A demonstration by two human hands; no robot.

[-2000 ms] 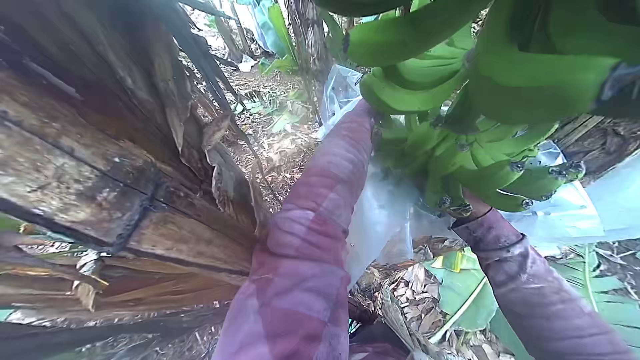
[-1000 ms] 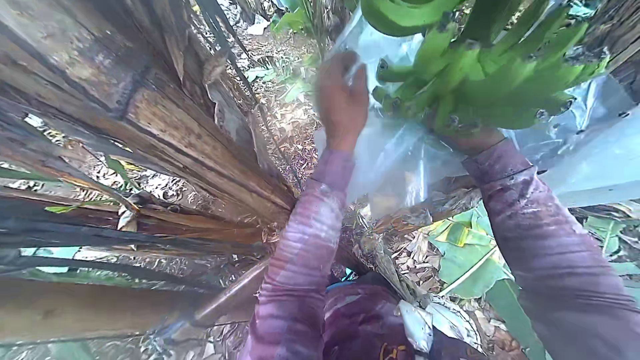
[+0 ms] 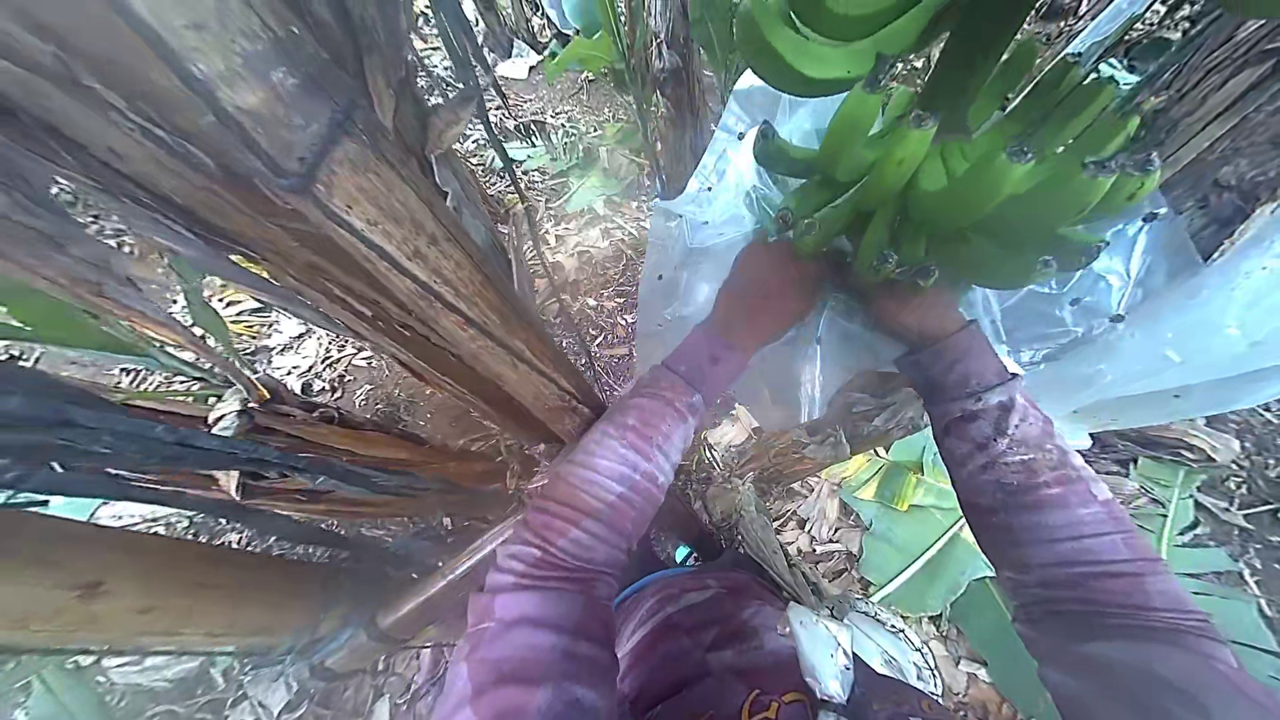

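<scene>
A bunch of green bananas (image 3: 960, 190) hangs at the upper right, its fruit tips pointing outward and down. Around and behind its lower end spreads a clear plastic bag (image 3: 1130, 330) with small holes. My left hand (image 3: 770, 295) is at the bunch's lower left edge, over the plastic; its fingertips are hidden. Close beside it, my right hand (image 3: 915, 310) reaches under the lowest bananas, its fingers hidden by the fruit. What either hand grips cannot be made out.
Brown banana pseudostems (image 3: 400, 250) lean across the left side. A lighter stem or pole (image 3: 180, 590) crosses the lower left. Cut green leaves (image 3: 920, 540) and dry litter cover the ground at the lower right. Another trunk (image 3: 680, 90) stands behind the bag.
My left hand, raised and apart from the fruit one second ago, has come down to the bunch's underside beside my right hand. My right hand stays under the bananas.
</scene>
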